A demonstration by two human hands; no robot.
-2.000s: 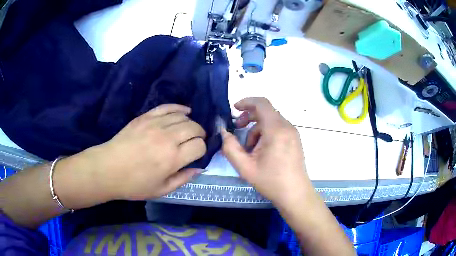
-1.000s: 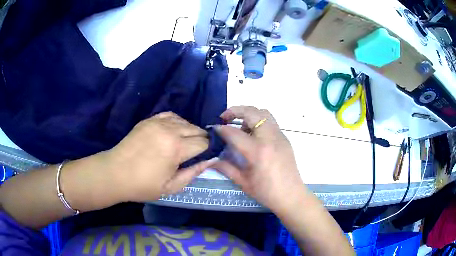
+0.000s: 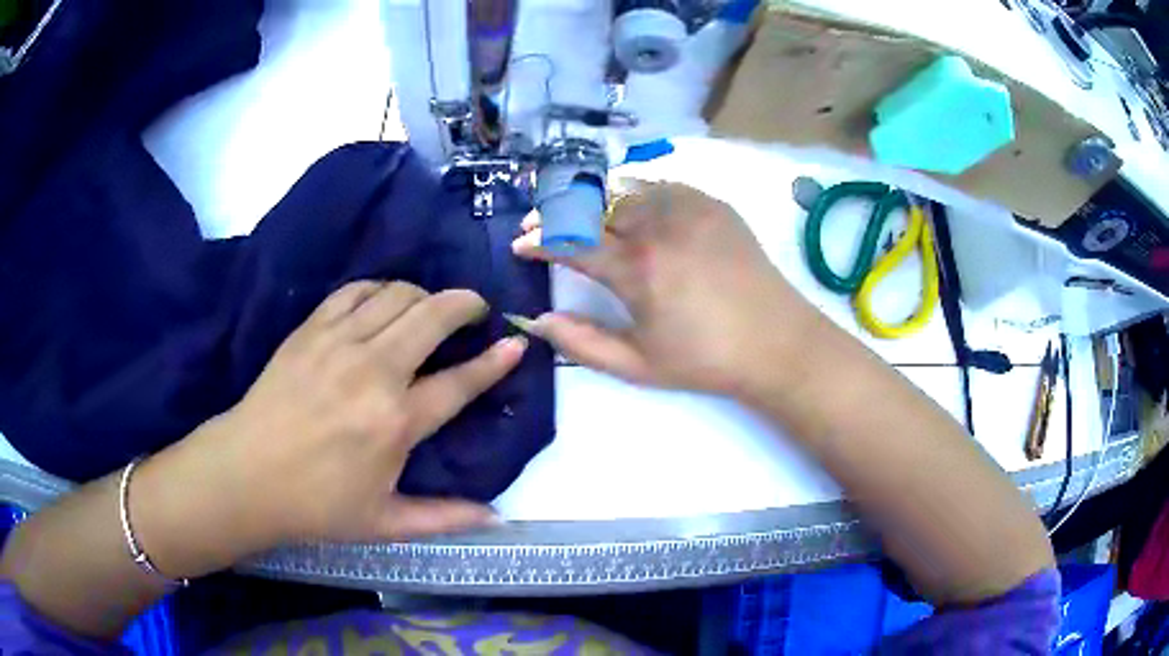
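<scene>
A dark navy garment piece [image 3: 327, 224] lies flat across the table's left and centre, its right end under the presser foot [image 3: 483, 192]. My left hand [image 3: 365, 404] rests on the cloth below the foot, fingers spread, thumb near the table's front edge. My right hand [image 3: 679, 288] lies at the cloth's right edge. Its upper fingers reach beside the grey-blue tension knob [image 3: 571, 212], partly hidden by it. Its thumb tip lies on the cloth near my left fingertips. A small pale pointed shape shows at that thumb tip; a nail or a tool, I cannot tell.
Scissors with green and yellow loops [image 3: 897, 269], a black cord [image 3: 951, 288] and a slim orange-brown tool [image 3: 1041, 404] lie at right. A mint-green block [image 3: 945, 115] is on brown cardboard [image 3: 801, 77]. A measuring tape [image 3: 577, 564] runs along the front edge.
The cloth edge held between both hands now lies flat. My left hand has spread and shifted left; my right hand has moved up towards the presser foot. The view has shifted.
</scene>
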